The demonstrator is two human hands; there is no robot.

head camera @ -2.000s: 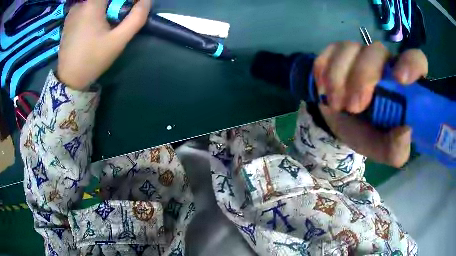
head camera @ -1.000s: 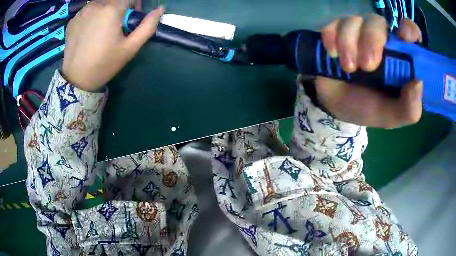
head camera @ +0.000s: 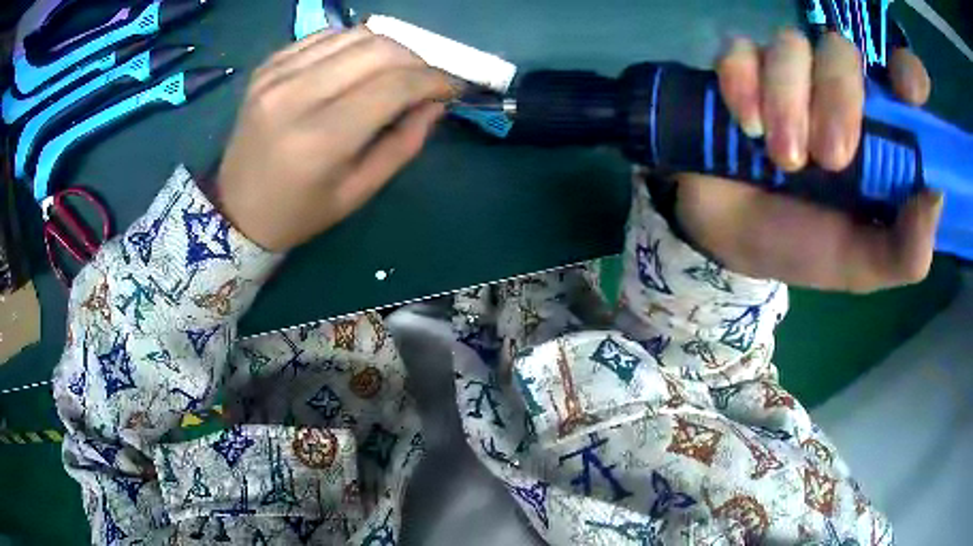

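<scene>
My right hand point(head camera: 806, 171) is closed around the blue-and-black electric screwdriver point(head camera: 683, 117), which points left. Its black nose meets the tip of the handheld device body point(head camera: 493, 119), where a short piece of metal bit shows. My left hand point(head camera: 341, 133) has its fingers around the device body near that end and covers most of it. A blue part of the device also shows above the left hand, near the top edge. Whether a screw is between the fingertips cannot be told.
A white flat strip point(head camera: 453, 53) lies just behind the device. Several blue-and-black housing pieces point(head camera: 101, 117) lie in a row at left, with red-handled scissors point(head camera: 77, 229) below. More pieces point(head camera: 854, 27) are at top right. A small white dot point(head camera: 381, 275) is near the bench edge.
My left hand has slid right along the device to its tip. The screwdriver was first apart from the tip, then moved up to it, and has shifted slightly right since.
</scene>
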